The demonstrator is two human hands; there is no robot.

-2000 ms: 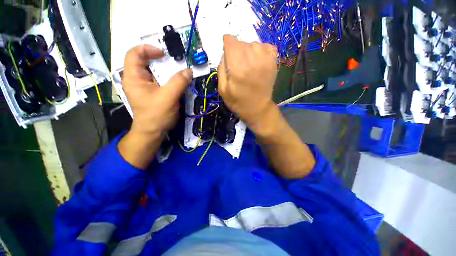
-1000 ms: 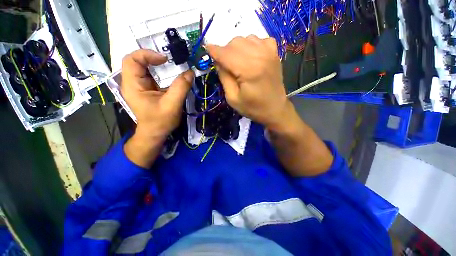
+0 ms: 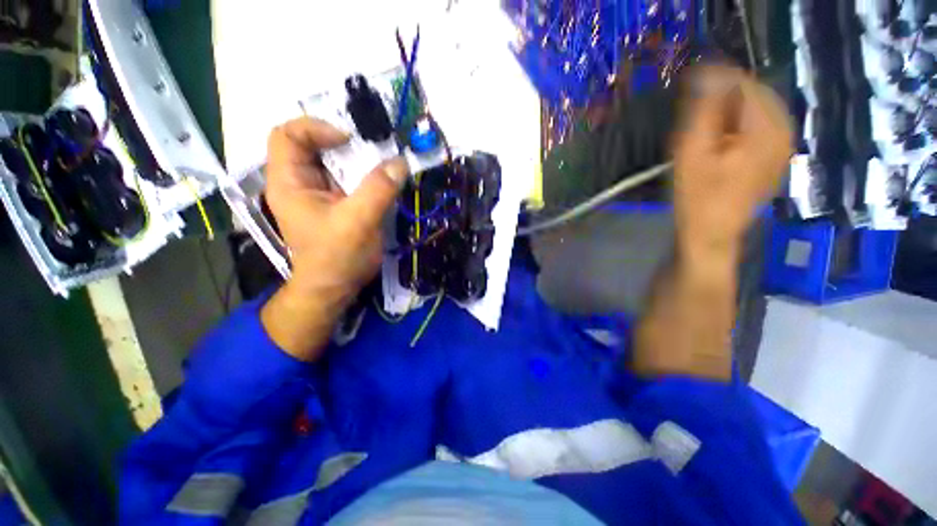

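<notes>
My left hand (image 3: 334, 221) holds the white end panel (image 3: 354, 159) between thumb and fingers over the white work board. The panel carries a black switch (image 3: 368, 108), a green circuit board (image 3: 407, 95) and a blue component (image 3: 423, 138). Two lead wires (image 3: 409, 64) stand up from the board. Below it the open power strip housing (image 3: 498, 267) lies toward my lap, with black socket inserts (image 3: 476, 211) and a yellow-green earth wire (image 3: 423, 321) hanging free. My right hand (image 3: 732, 154) is blurred, out at the right where the soldering gun lay; whether it holds anything is hidden.
A pile of blue lead wires (image 3: 601, 51) lies beyond the white work board (image 3: 277, 51). A pale cord (image 3: 606, 197) runs toward my right hand. Another housing with black inserts (image 3: 77, 185) lies at left. End panels (image 3: 892, 113) in rows and a blue bin (image 3: 822, 262) are at right.
My right hand has left the end panel and moved right, over the soldering gun's place. My left hand still holds the panel. The two lead wires now stand more upright.
</notes>
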